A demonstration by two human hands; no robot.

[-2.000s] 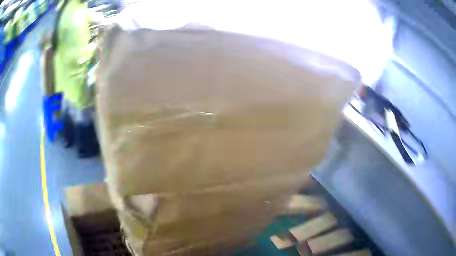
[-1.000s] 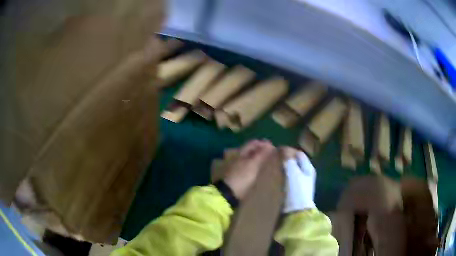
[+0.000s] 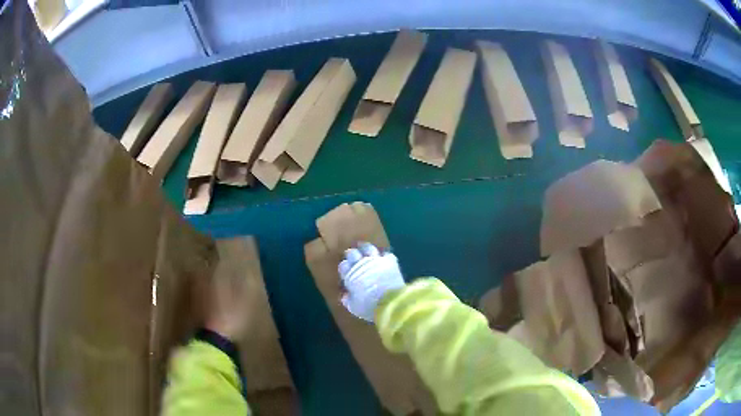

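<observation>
My right hand [image 3: 371,280], in a white glove with bare fingertips, lies on a flat tan carton blank [image 3: 345,313] on the green surface [image 3: 284,268]. Its fingers are bent over the blank; whether they grip it cannot be told. My left hand [image 3: 223,309], bare and blurred with a dark wristband, is at another flat blank [image 3: 258,341] to the left, against the brown wrapped bundle. Its fingers are hard to make out. Several formed cartons [image 3: 443,106] lie apart in a curved row beyond my hands, open ends toward me.
The tall brown wrapped bundle [image 3: 81,268] fills the left side. Open crumpled kraft wrapping [image 3: 682,268] with blanks lies at right. A grey raised shelf edge [image 3: 301,16] runs behind the cartons. A yellow-green sleeve shows at the right edge.
The view has swung from the bundle to the green surface and cartons. One second ago both hands were together at a blank; now they are apart, each at its own blank.
</observation>
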